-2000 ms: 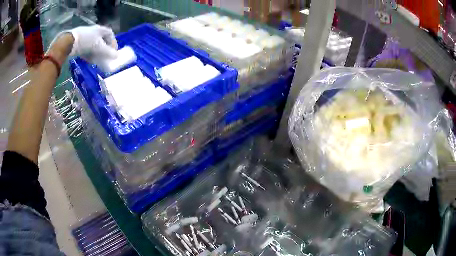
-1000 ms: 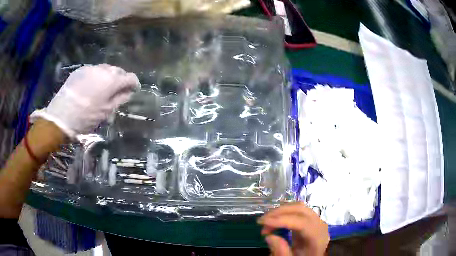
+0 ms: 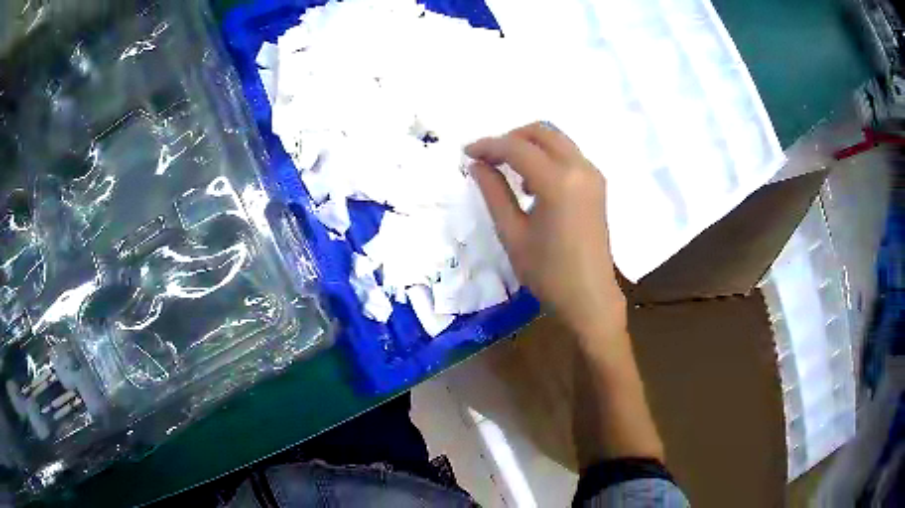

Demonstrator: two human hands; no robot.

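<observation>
My bare right hand (image 3: 556, 203) is over the heap of small flat white pieces (image 3: 387, 109) in the blue plastic bin (image 3: 397, 362). The thumb and index fingertips nearly meet at the heap's right part. The white glare hides whether a piece is between them. My left hand is out of the picture. The clear blister tray (image 3: 149, 228) lies left of the bin, with a few rod parts (image 3: 60, 402) in a pocket at its lower left.
A white gridded sheet (image 3: 645, 109) lies right of the bin and reaches over the bench edge. Below it stands an open brown carton (image 3: 705, 387) with white gridded trays (image 3: 814, 337). The green bench top (image 3: 814, 50) shows at the upper right.
The view has swung right, from the blue crates to the blister tray, then to the bin. The gloved left hand has gone out of the picture. My right hand is now over the white heap.
</observation>
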